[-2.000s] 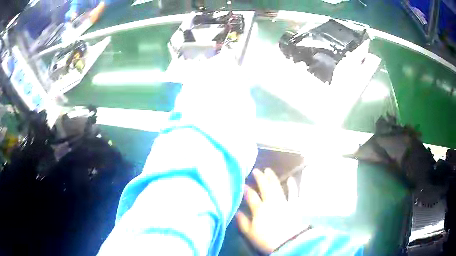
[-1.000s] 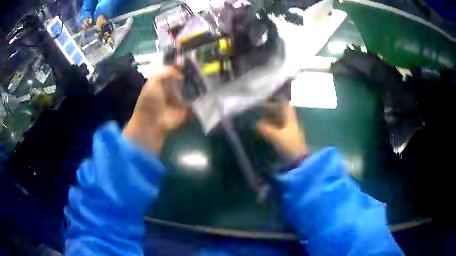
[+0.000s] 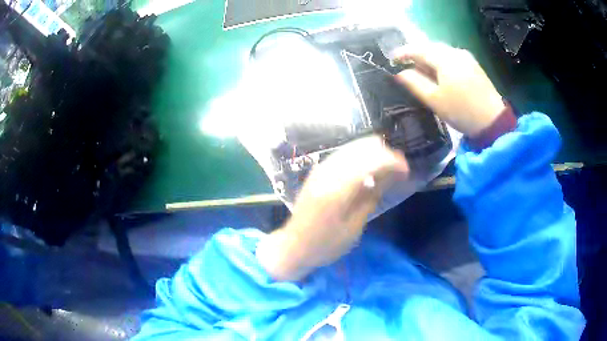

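Observation:
The open unit (image 3: pixel 393 100) lies at the near edge of the bench. It is dark, with strong white glare over its left half, and small components show at its near left corner. A black cable loop (image 3: pixel 283 30) stands at its far left corner. A white sheet (image 3: pixel 454 148) shows under the unit's near right side. My left hand (image 3: pixel 339 200) is over the unit's near edge, blurred, fingers curled; whether it grips anything is hidden. My right hand (image 3: pixel 452 83) is over the unit's right side, fingers bent, its grasp unclear.
The unit lies on a green bench (image 3: pixel 193 166) with a yellowish near edge. Black plastic parts (image 3: pixel 80 120) are heaped at left, and more black parts (image 3: pixel 546 60) stand at far right. A flat dark panel (image 3: pixel 279 9) lies beyond the unit.
The unit has moved from between my raised hands down onto the near bench. My left hand has moved right to its near edge, and my right hand up over its right side.

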